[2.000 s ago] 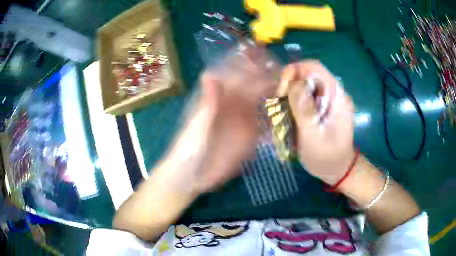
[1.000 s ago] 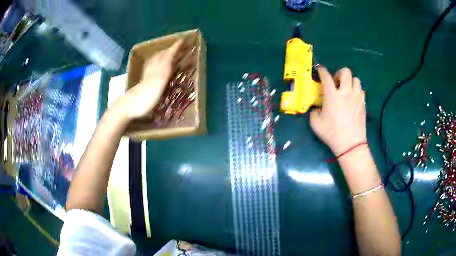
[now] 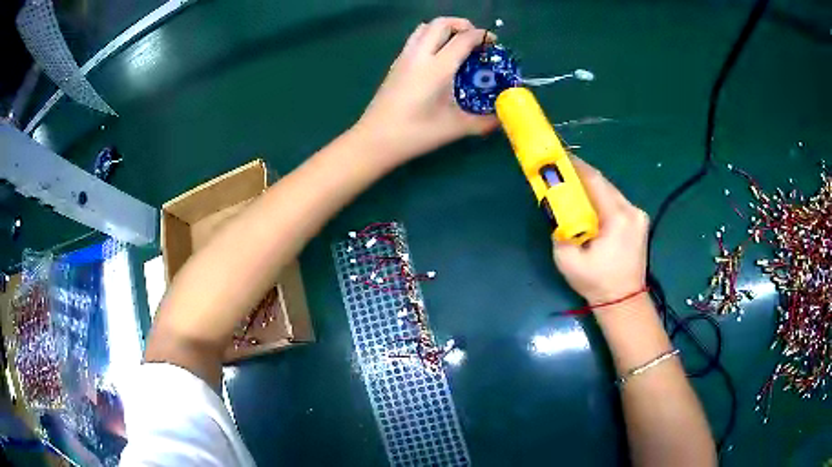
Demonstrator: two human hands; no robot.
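Note:
My left hand holds a blue round unit by its left side at the top centre; a pale lead with a white end trails to its right. My right hand grips the yellow glue gun, whose front end is over the unit's lower right edge; the nozzle tip is hidden. A perforated strip lies on the green bench below, with a row of red-wired brass parts along its upper part.
A cardboard box with wired parts stands at left, partly behind my left forearm. A loose heap of wired parts lies at right, beside the black cord. Clear packaging and a pale metal bracket are at far left. Another blue unit lies beyond the bracket.
My left hand has left the cardboard box and taken hold of the blue round unit. My right hand has lifted the glue gun and brought its front end to the unit. The view has shifted.

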